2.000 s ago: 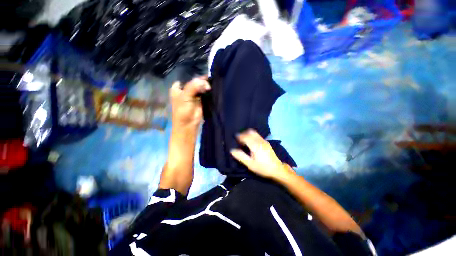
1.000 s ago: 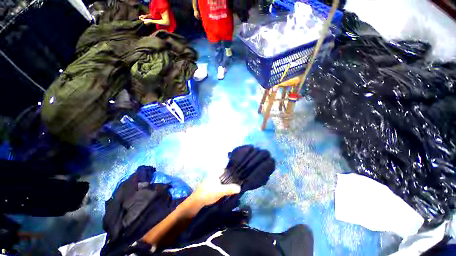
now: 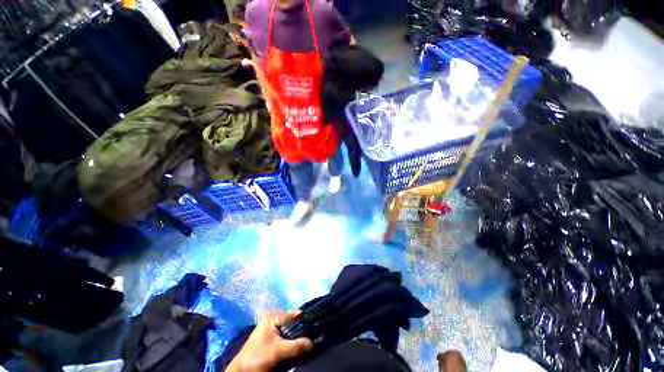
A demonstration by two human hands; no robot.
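Note:
My left hand point(image 3: 271, 347) is at the bottom centre, closed around the gathered end of a bundle of dark garments point(image 3: 360, 301). Thin dark edges or hooks show beside the fingers; which, I cannot tell. The bundle fans out to the right of the fist, in front of my body. A small brown shape at the bottom edge, right of the bundle, may be part of my right hand point(image 3: 451, 361); it is cut off, and its grip does not show.
A person in a red apron point(image 3: 297, 94) stands ahead. Olive garments point(image 3: 138, 152) lie left over blue crates point(image 3: 251, 195). A crate point(image 3: 419, 163) of clear bags is on a wooden stool point(image 3: 393, 211) with a pale pole point(image 3: 484, 123). Glossy bagged garments point(image 3: 582, 240) fill the right.
The view has shifted, and the person in the red apron appears much nearer. The bundle in my left hand is lower and spread wider. A brown shape has appeared at the bottom edge.

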